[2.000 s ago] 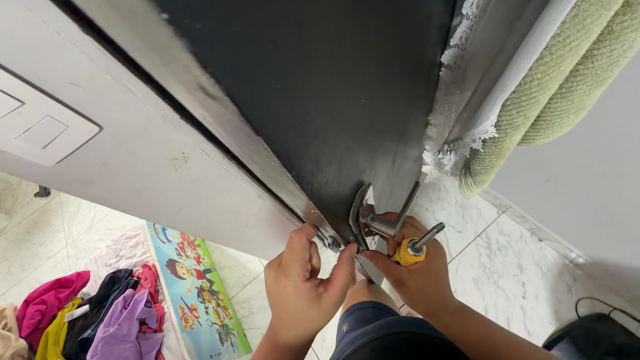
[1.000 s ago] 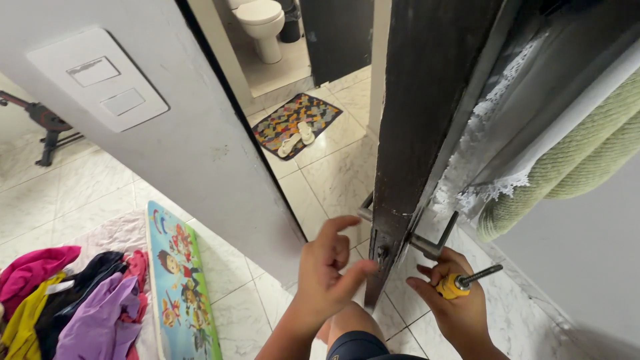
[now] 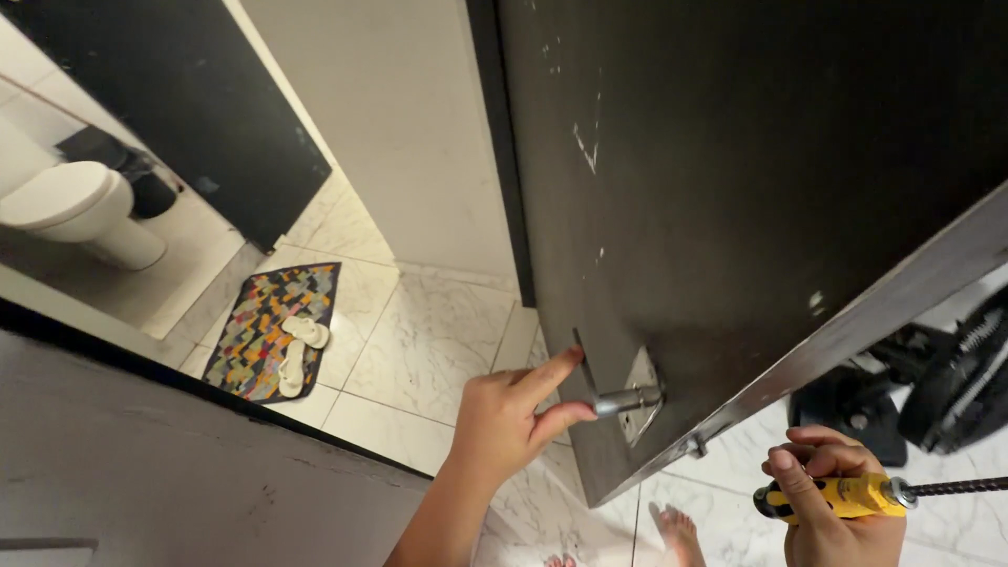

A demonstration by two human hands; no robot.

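My left hand [image 3: 512,417] has its index finger and thumb on the metal lever handle [image 3: 587,374] of the dark door [image 3: 709,197]. The handle sticks out from a metal plate [image 3: 643,398] on the door's face. On the door's edge a small metal latch [image 3: 696,446] juts out. My right hand [image 3: 839,496], right of that edge, is closed around a yellow and black screwdriver handle [image 3: 854,494]. A dark, ridged shaft [image 3: 961,486] points right from it.
At the left, a patterned mat [image 3: 276,331] with white flip-flops [image 3: 291,368] lies on the marble-look tiles. Beyond it are a toilet [image 3: 71,205] and a second dark door [image 3: 197,94]. A black fan [image 3: 957,378] stands at the right; bare feet [image 3: 679,531] are below.
The view has swung far to show the door's other face. My left hand, free of the door a second ago, now touches the lever handle. My right hand still holds the yellow tool.
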